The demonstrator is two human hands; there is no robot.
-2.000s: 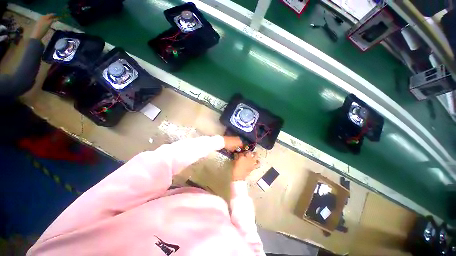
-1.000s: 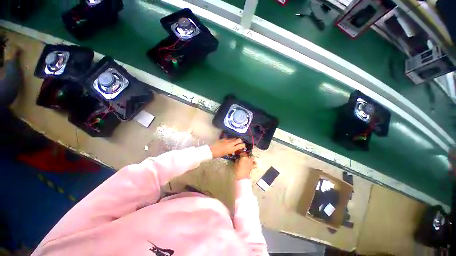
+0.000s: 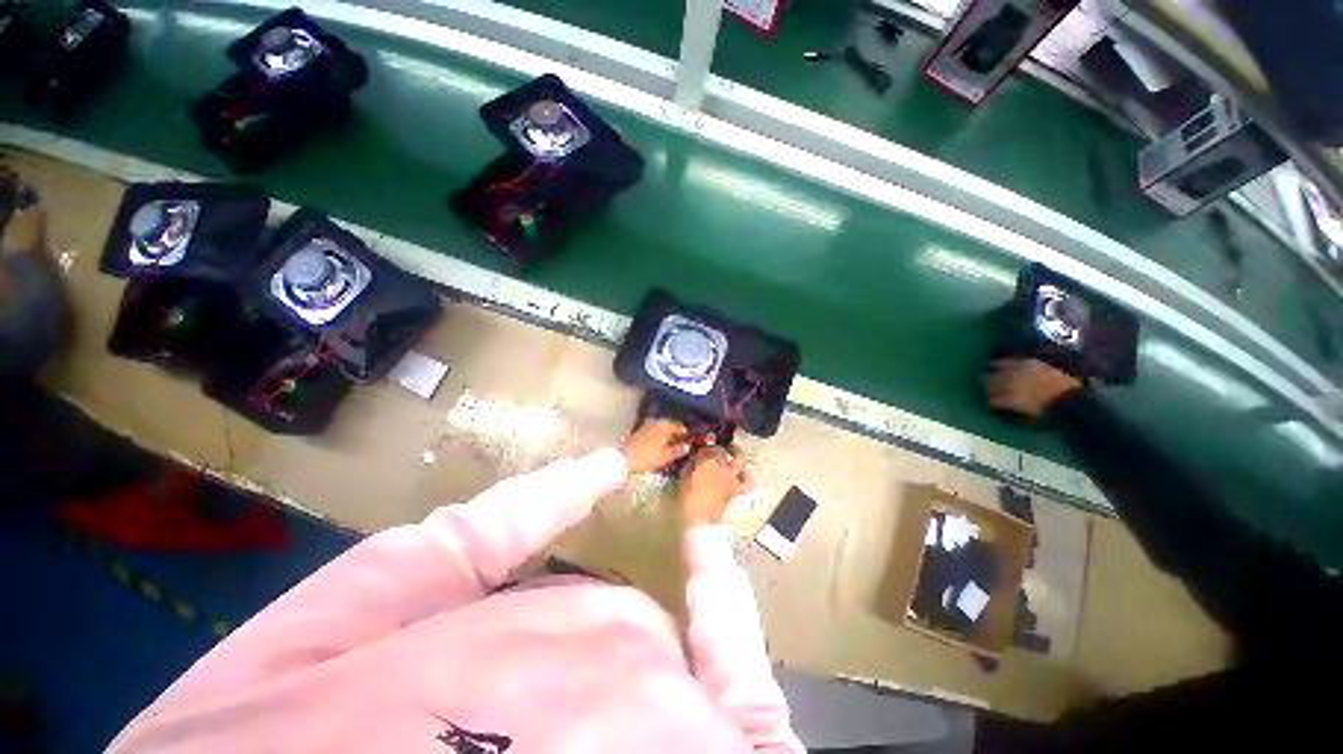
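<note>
An open black speaker housing (image 3: 763, 368) lies at the belt edge in front of me, with a round silver speaker driver (image 3: 685, 354) in its far half and thin red lead wires. My left hand (image 3: 656, 445) and my right hand (image 3: 714, 483) are close together at the smaller near half. The fingers of both hands bend over its wired inside and hide most of it. I cannot tell whether they grip a small part. A black-and-white pad sheet (image 3: 788, 522) lies on the bench right of my right hand.
A parts carton (image 3: 903, 567) with black and white pieces stands on the right, loose black pads (image 3: 1031, 597) beside it. Two open housings (image 3: 390, 317) lie left. More housings sit on the green belt (image 3: 825, 302). Another person's hand (image 3: 1031, 386) touches the right one; another person is far left.
Another person's dark-sleeved arm has come in from the right and reached the housing on the belt there. My hands remain at the near half, with small finger shifts. The view has shifted slightly.
</note>
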